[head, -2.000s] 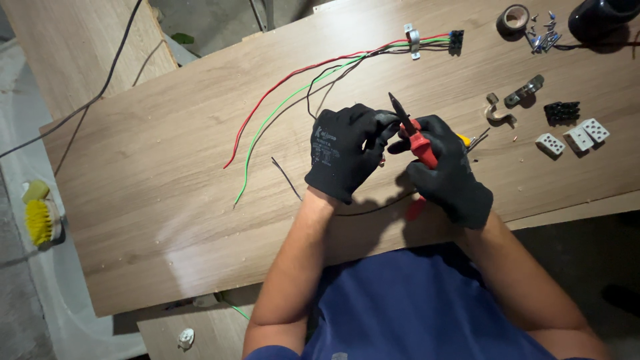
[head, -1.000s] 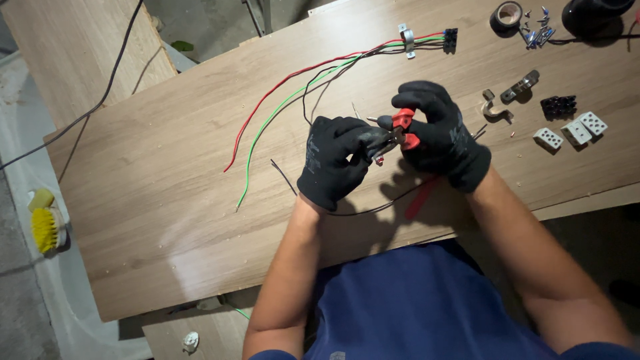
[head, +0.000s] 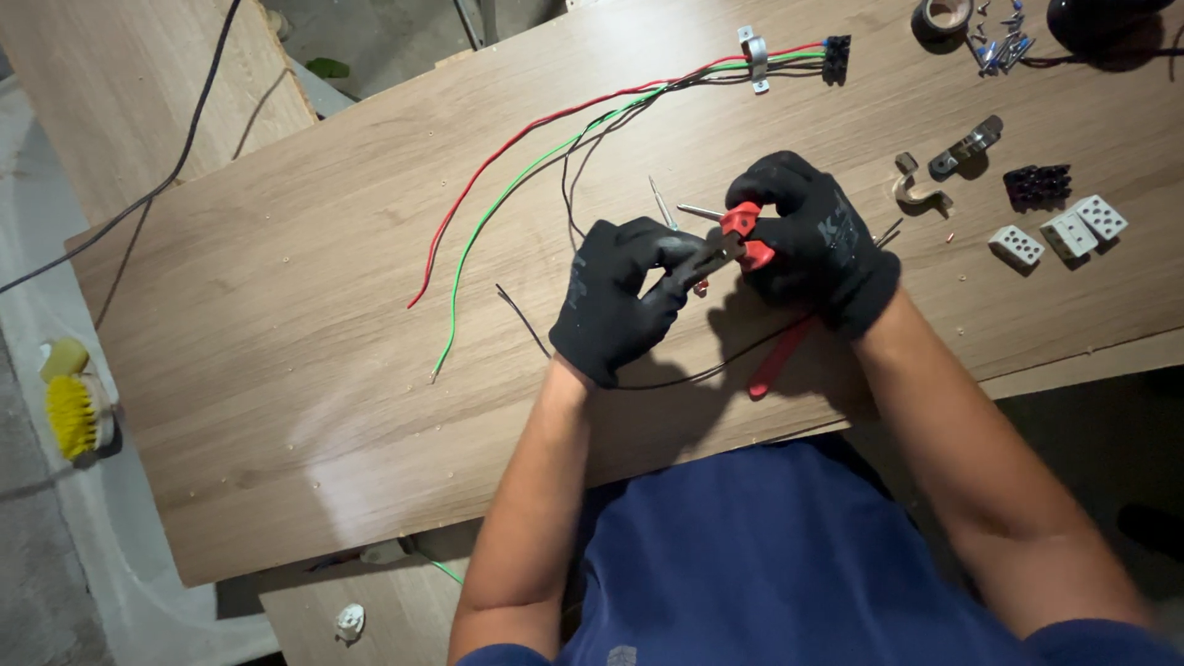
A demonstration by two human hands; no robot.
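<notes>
Both my hands wear black work gloves. My right hand (head: pixel 809 240) grips red-handled pliers (head: pixel 747 231), whose dark jaws point toward my left hand (head: pixel 624 296). The left fingers close around the jaw end; what lies between them is hidden. A small reddish piece (head: pixel 700 289) shows just below the jaws. Under the hands runs a thin black wire (head: pixel 694 377), with a loose end left of my left hand. Beyond them, a red wire (head: pixel 532 125), a green wire (head: pixel 460 277) and dark wires pass under a metal clamp (head: pixel 758 60) into a black terminal block (head: pixel 836 60).
At right lie metal clamps (head: pixel 967 148), a black terminal block (head: pixel 1038 186), white terminal blocks (head: pixel 1073 234), screws (head: pixel 1004 55) and a tape roll (head: pixel 942 20). A red-handled tool (head: pixel 782 359) and a screwdriver (head: pixel 661 202) lie near the hands. A yellow brush (head: pixel 72 416) is beyond the board's left edge.
The pliers have turned in my right hand: their jaws pointed up and away two seconds ago and now point at my left fingers, which have closed around the jaw end.
</notes>
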